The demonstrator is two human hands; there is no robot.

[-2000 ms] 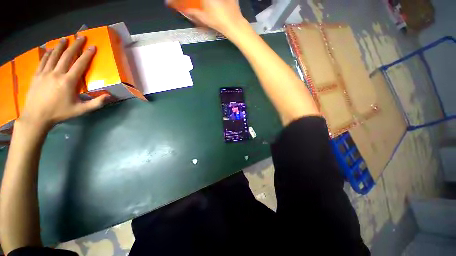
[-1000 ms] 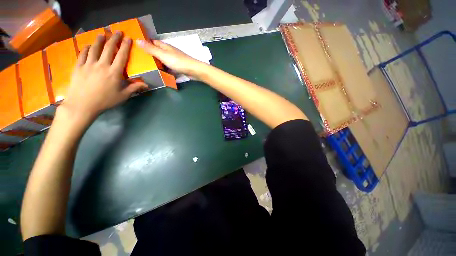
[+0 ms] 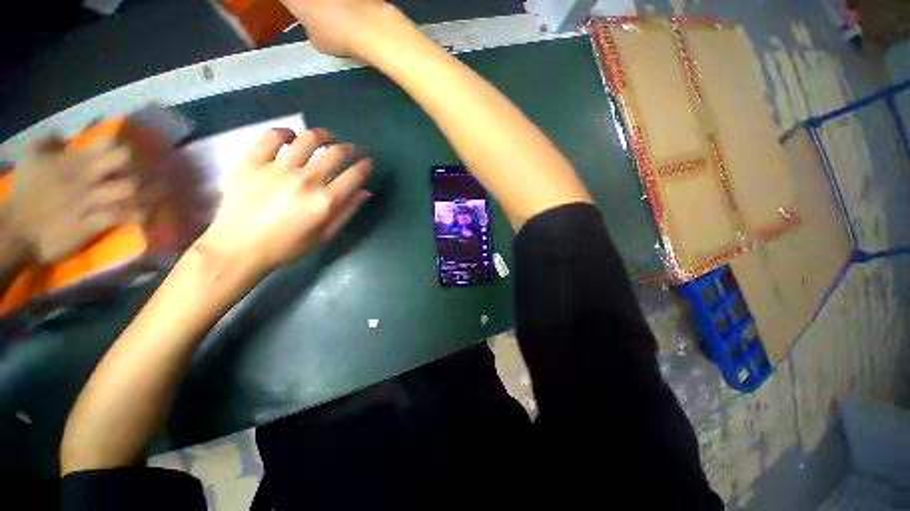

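Observation:
Orange product boxes [image 3: 98, 252] lie at the far left, strongly blurred. A white lid panel [image 3: 227, 152] lies flat on the bench beyond them, partly behind my left hand. My left hand [image 3: 291, 193] is over the bench right of the boxes, palm down with loosely bent fingers, and nothing shows in it. My right hand [image 3: 341, 20] reaches over the back edge of the bench. Its fingers are cut off by the top of the picture beside another orange box [image 3: 261, 18]; whether they grip it is hidden.
Another person's blurred hand [image 3: 75, 195] is on the boxes at far left. A lit smartphone [image 3: 462, 228] lies on the green bench [image 3: 299, 334] beside a small white tag [image 3: 501, 266]. Right of the bench are brown cartons [image 3: 688, 195], a blue crate [image 3: 733, 334] and a blue tubular handle [image 3: 836, 195].
My left hand has left the boxes and moved right. My right hand has moved from the row's end up over the back edge. Another hand has appeared on the boxes, which sit further left.

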